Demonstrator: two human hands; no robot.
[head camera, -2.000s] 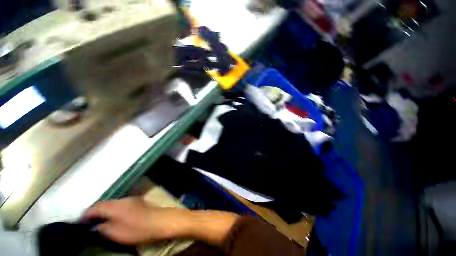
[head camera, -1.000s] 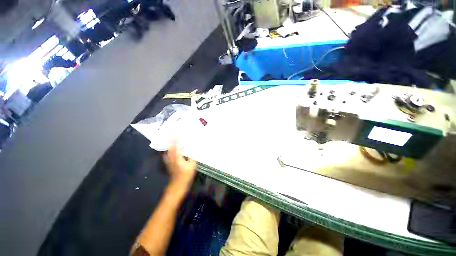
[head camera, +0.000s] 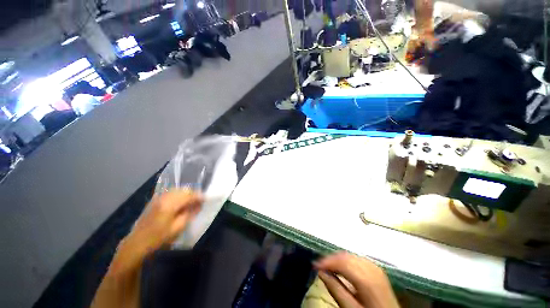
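My left hand (head camera: 169, 219) is blurred and closed on a thin, crinkly clear plastic bag (head camera: 208, 171). The bag stands up past the left end of the white sewing table (head camera: 301, 180). My right hand (head camera: 356, 280) is low at the table's front edge, over my lap. Its fingers are loosely bent and apart, and nothing shows in it. The cream sewing machine head with a green stripe (head camera: 416, 168) is on the right of the table. A dark patch, perhaps cloth, lies below my left wrist.
A dark flat rectangle, like a phone (head camera: 527, 277), lies at the table's right. A blue trough (head camera: 362, 111) with dark cloth runs behind the table. A person in dark clothing (head camera: 476, 78) is beyond it. A grey surface (head camera: 120, 141) stretches across the left.
My left hand has moved left and lifted the bag, which lay on the table's left end. My right hand has come into view at the front edge. The view has shifted.
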